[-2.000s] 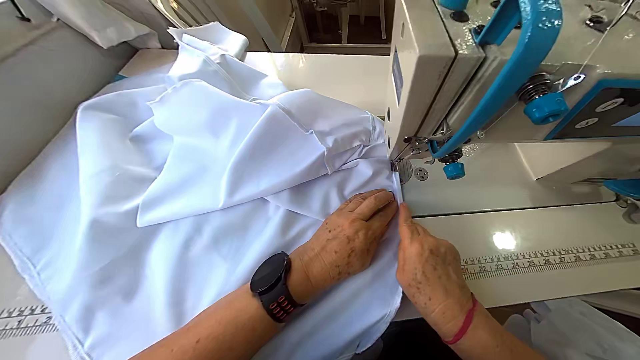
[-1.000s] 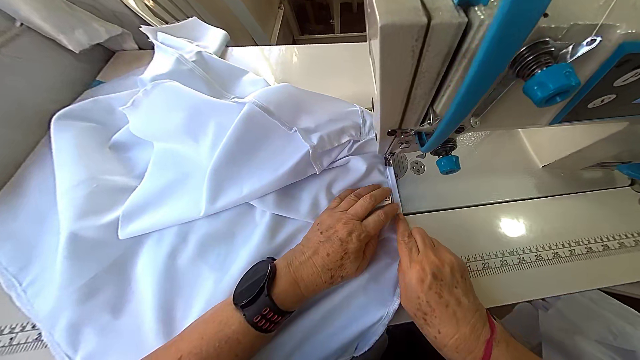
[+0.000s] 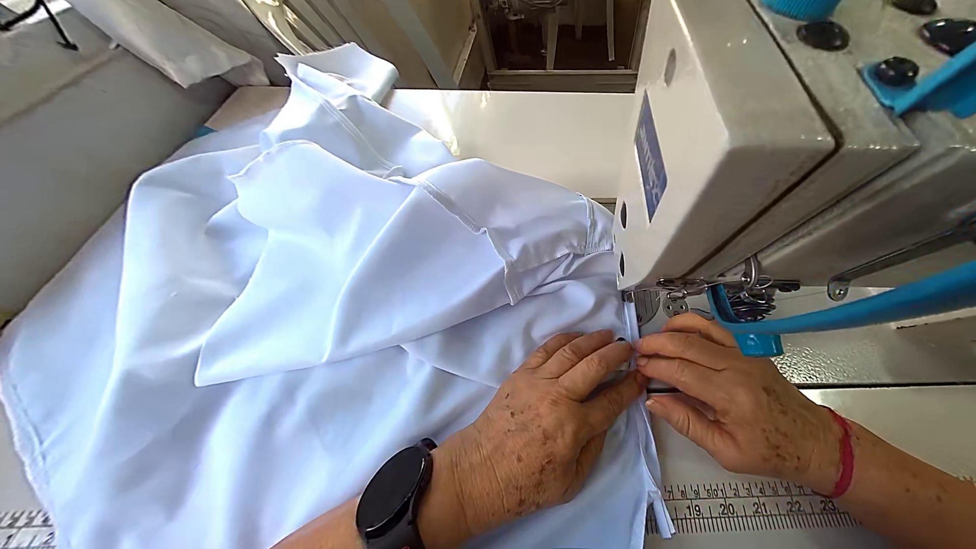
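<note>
White fabric with sewn seams lies in folds across the table, its right edge running under the head of an industrial sewing machine. The needle and presser foot are mostly hidden behind the machine head. My left hand, with a black watch on the wrist, presses on the cloth near that edge, fingertips just in front of the foot area. My right hand, wearing a red wrist band, has its fingertips at the same narrow folded edge, touching it from the right beside my left fingers.
A measuring tape strip runs along the front of the white machine table. A blue curved lever crosses in front of the machine at right. A pale cloth hangs at upper left.
My right hand has moved up along the fabric edge, its fingers now bent in toward my left fingertips. The view has shifted, with the machine head larger at right.
</note>
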